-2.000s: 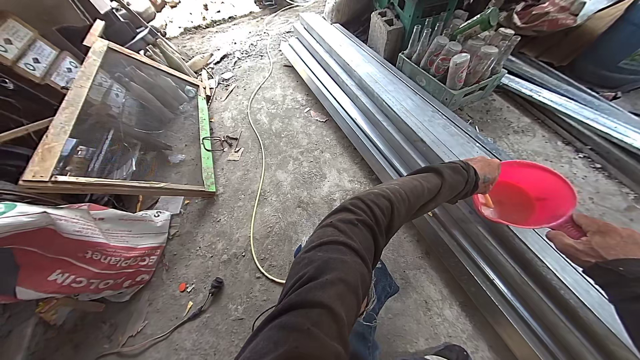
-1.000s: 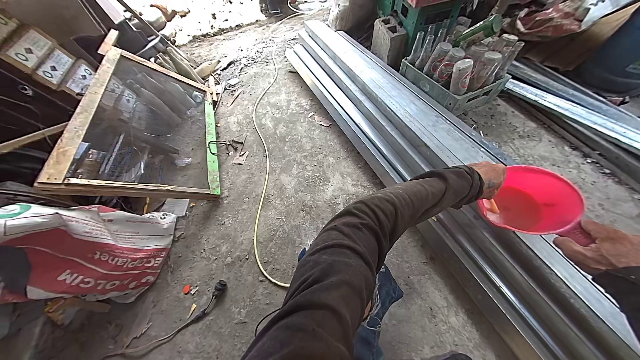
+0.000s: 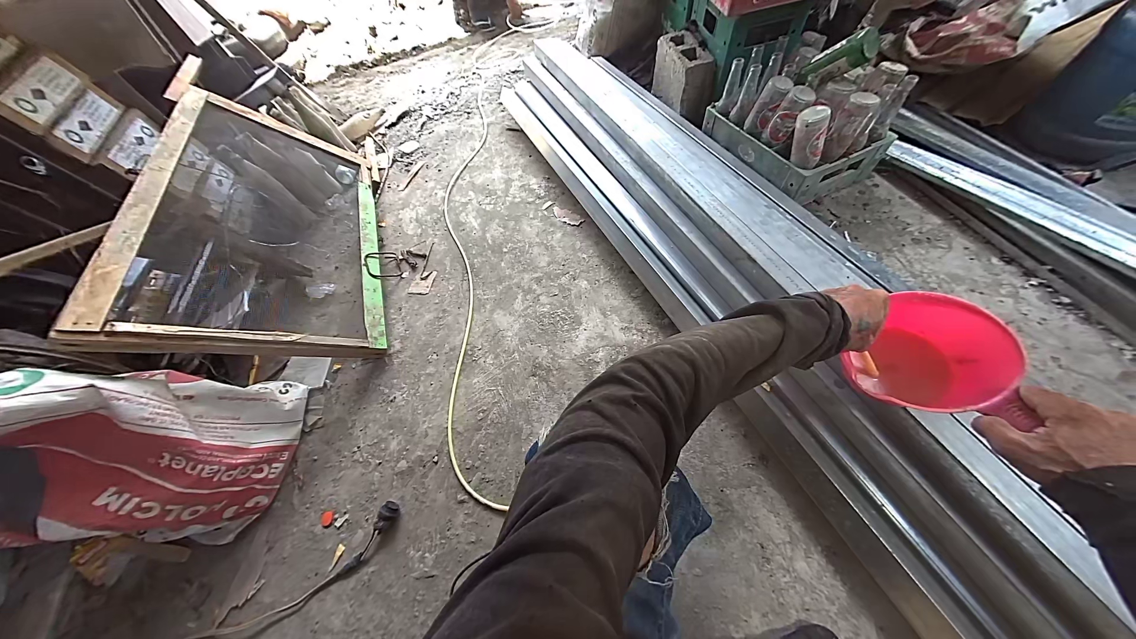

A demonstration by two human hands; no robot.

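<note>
A round pink plastic scoop or funnel [image 3: 954, 351] with a handle is above long galvanized metal profiles [image 3: 639, 169] on the right. My right hand [image 3: 1061, 430] is closed around its handle at the near right side. My left hand [image 3: 859, 315], its arm stretched across from the bottom centre, is at the far left part of the rim. Beneath that hand a small orange-yellow piece shows inside the rim; whether its fingers hold the piece or the rim cannot be told. The inside of the pink bowl looks wet.
A wood-framed mesh screen [image 3: 373, 266] leans at left above a cement bag [image 3: 151, 497]. A pale cable [image 3: 463, 257] runs along the concrete floor, with a black plug [image 3: 387, 513] nearby. A crate [image 3: 794, 182] of glass bottles, a concrete block [image 3: 682, 75] and more metal profiles [image 3: 1012, 182] are at right.
</note>
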